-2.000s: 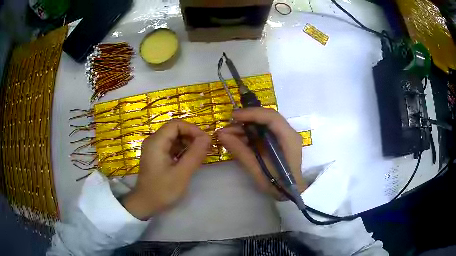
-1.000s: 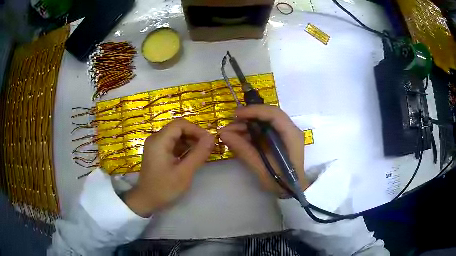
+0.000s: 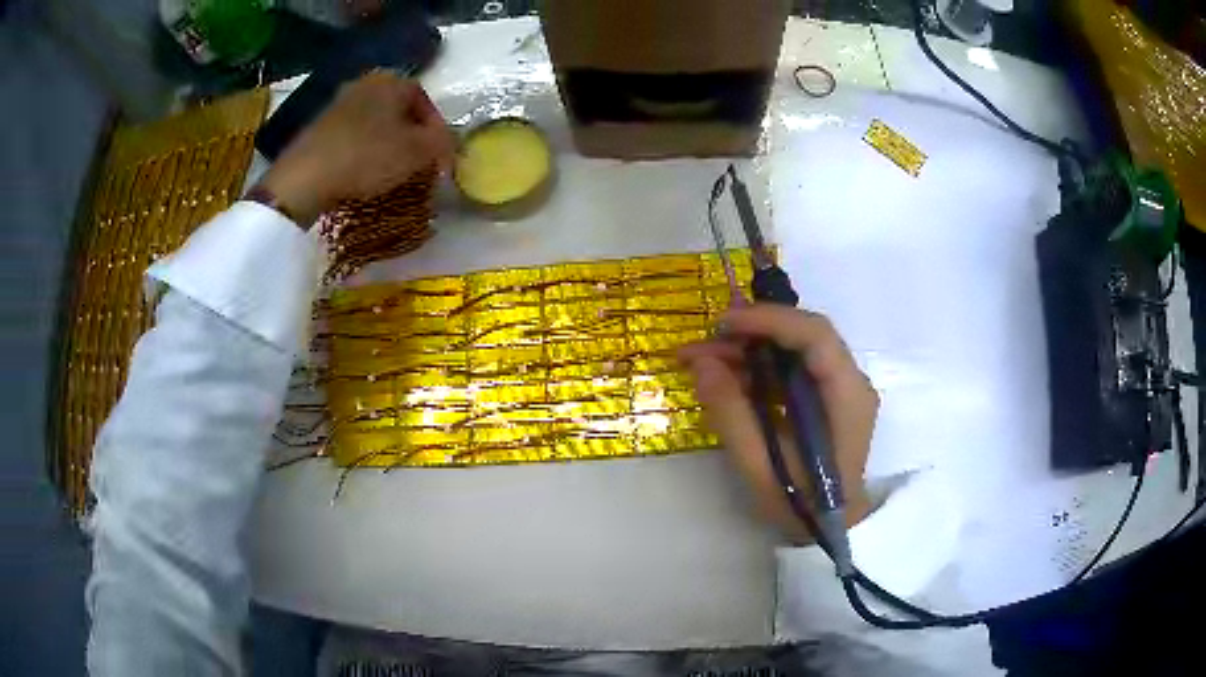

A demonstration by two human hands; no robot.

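The gold panel [image 3: 529, 364] lies on the pale board, crossed by dark red-brown lead wires whose ends hang past its left edge. My right hand [image 3: 787, 410] holds the soldering iron [image 3: 807, 430] at the panel's right end, with the tip pointing up and away, off the panel. My left hand [image 3: 364, 146] is over the upper part of the loose wire pile [image 3: 381, 232]. Its fingertips are beside the round tin; whether they pinch a wire cannot be told.
The tin with pale yellow contents [image 3: 503, 165] stands left of the brown cardboard box [image 3: 664, 79]. A small gold piece [image 3: 895, 147] lies on the white paper. The black feeder unit [image 3: 1104, 344] stands right, its cable curving below. Finished wired panels [image 3: 152, 291] lie left.
My left hand has moved from the panel up and left to the wire pile. My right hand still holds the iron. The whole view has shifted, so things appear further right and lower.
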